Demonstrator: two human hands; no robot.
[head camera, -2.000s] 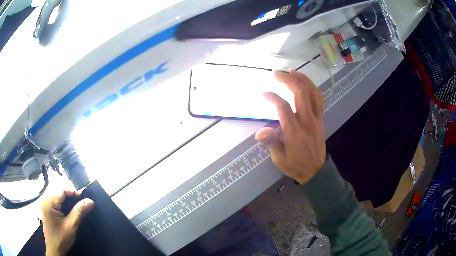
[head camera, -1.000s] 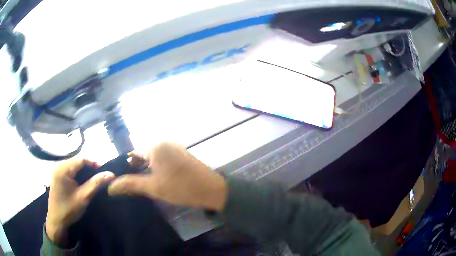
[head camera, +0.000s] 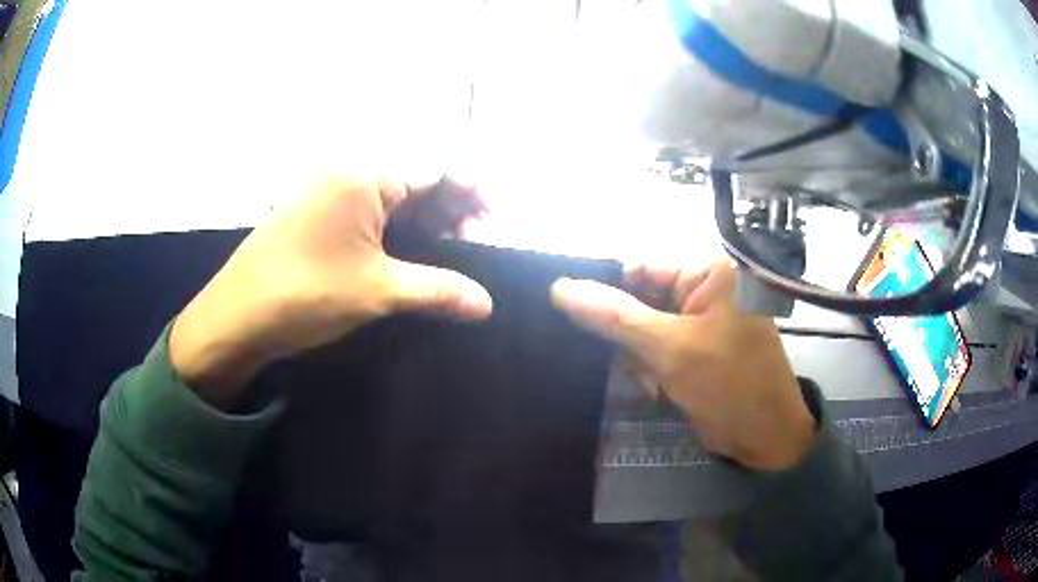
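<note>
A black fabric panel (head camera: 455, 421) lies on the white table and hangs over its front edge towards my lap. My left hand (head camera: 307, 273) grips its top edge, thumb on top and fingers behind. My right hand (head camera: 717, 364) grips the same edge near the panel's right corner, thumb on top. The two thumbs point at each other with a short gap between them. The sewing machine head (head camera: 797, 102) is at the upper right, with its metal guard loop (head camera: 865, 305). The needle area is partly hidden and glaring.
A smartphone (head camera: 920, 330) with a lit coloured screen lies on the table right of the machine head's end. The table's grey ruled edge (head camera: 683, 489) runs along the front right. Strong glare covers the table behind the fabric.
My right hand has left the phone and come to the fabric beside my left. The view has swung left, so the machine head and phone now appear at the right and more fabric shows.
</note>
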